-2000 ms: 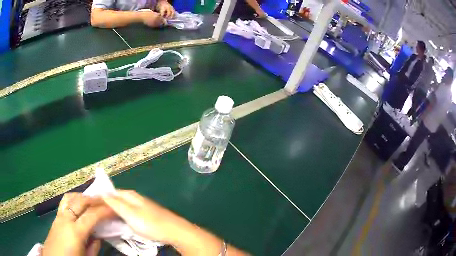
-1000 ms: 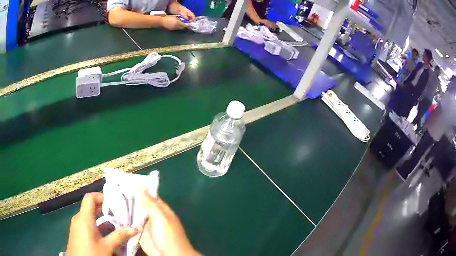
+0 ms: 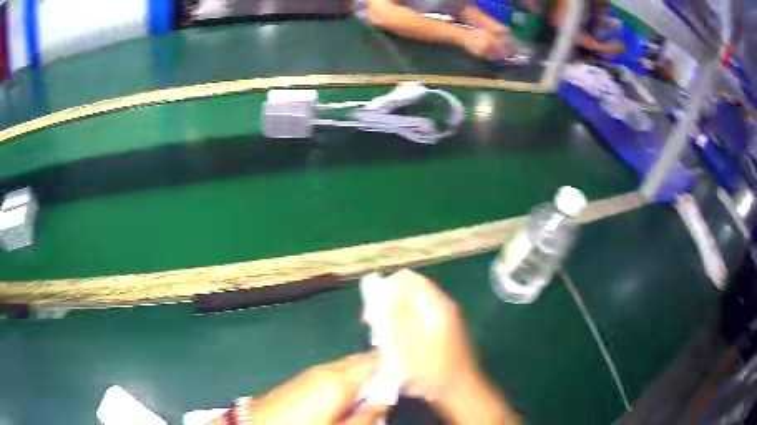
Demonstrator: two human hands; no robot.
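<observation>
My left hand and my right hand are together at the bottom centre, blurred. Between them they hold a white object, seen narrow and mostly covered by my fingers; whether it is a power strip, cloth or both is unclear. A white power strip body lies on the green belt, its looped cord to the right. A clear bottle with a white cap stands right of my right hand, by the belt rail.
Another white block is at the left edge. White pieces lie at bottom left. A dark strip runs along the belt rail. A long white strip and white post are at right. A person's hands are across the belt.
The view has swung left, so the bottle and belt items appear farther right. The held white object, earlier facing me with cord folds showing, now appears narrow between my hands. A left block has come into view.
</observation>
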